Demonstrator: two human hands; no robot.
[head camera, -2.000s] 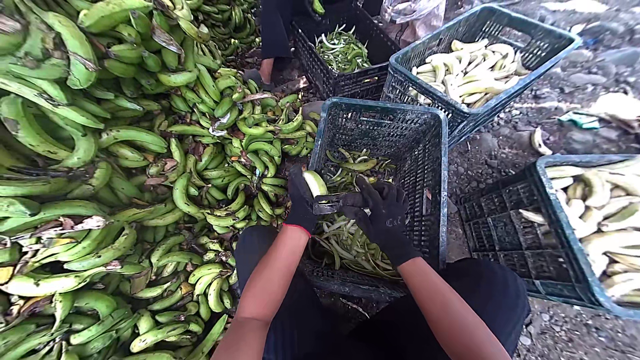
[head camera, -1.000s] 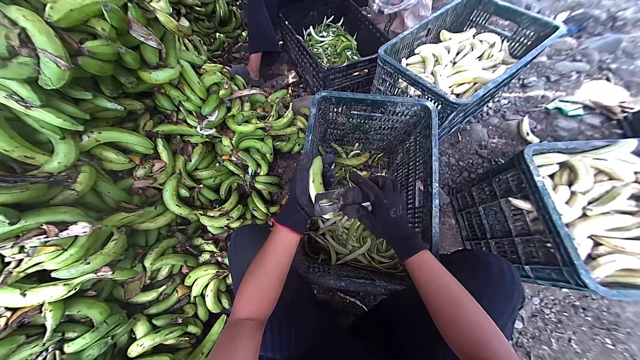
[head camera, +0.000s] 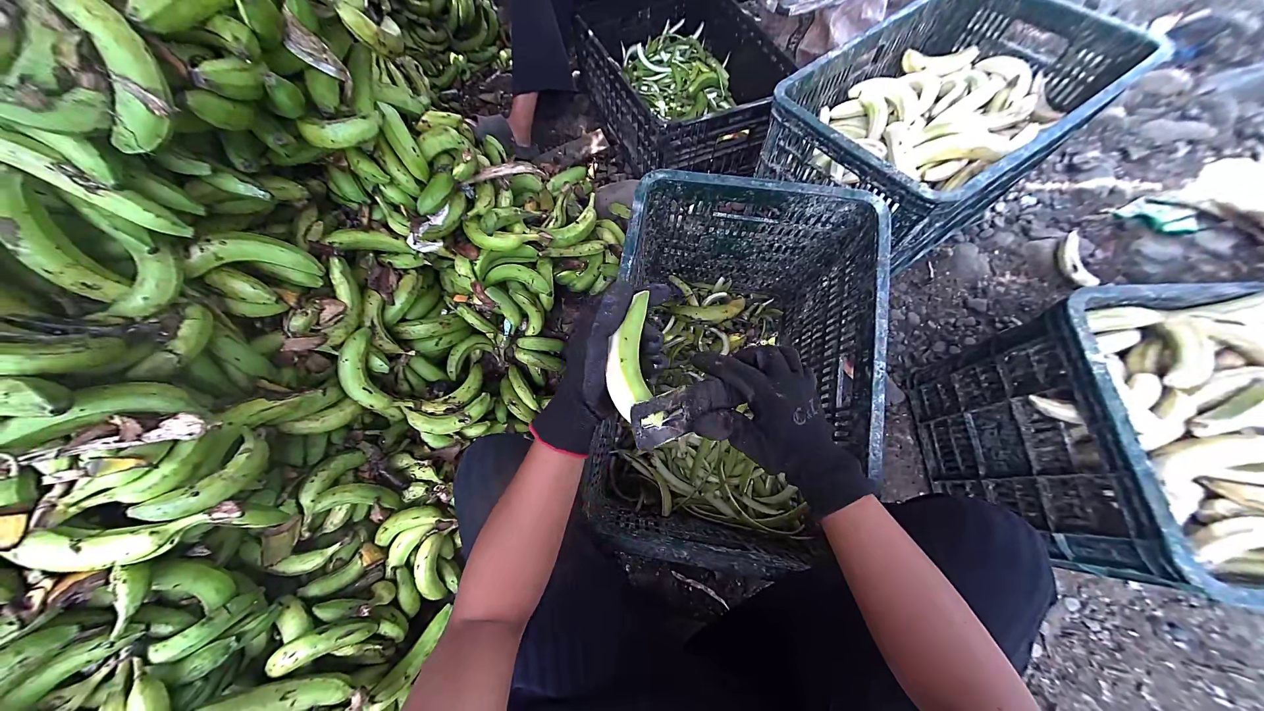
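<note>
My left hand (head camera: 585, 370), in a black glove with a red cuff edge, grips a partly peeled green plantain (head camera: 628, 357) that stands nearly upright, its pale flesh bared along the left side. Held in my right hand (head camera: 775, 410), also black-gloved, is a flat, dark-smeared tool (head camera: 681, 413), perhaps a peeler or short blade; its end touches the plantain's lower part. Both hands are over a dark plastic crate (head camera: 879, 296) between my knees. Green peel strips (head camera: 711, 484) lie in the bottom of that crate, partly hidden by the hands.
Unpeeled green plantains (head camera: 365, 375) form a large heap on the left. Peeled plantains fill a crate (head camera: 1116, 415) at right and part of another crate (head camera: 948, 197) behind. A black crate (head camera: 671, 138) holds peels; beside it shows another person's leg (head camera: 523, 109). One peeled plantain (head camera: 1073, 261) lies on stony ground.
The plantain in my left hand shows more bared flesh along its left side than one second ago. My hands stay over the same crate.
</note>
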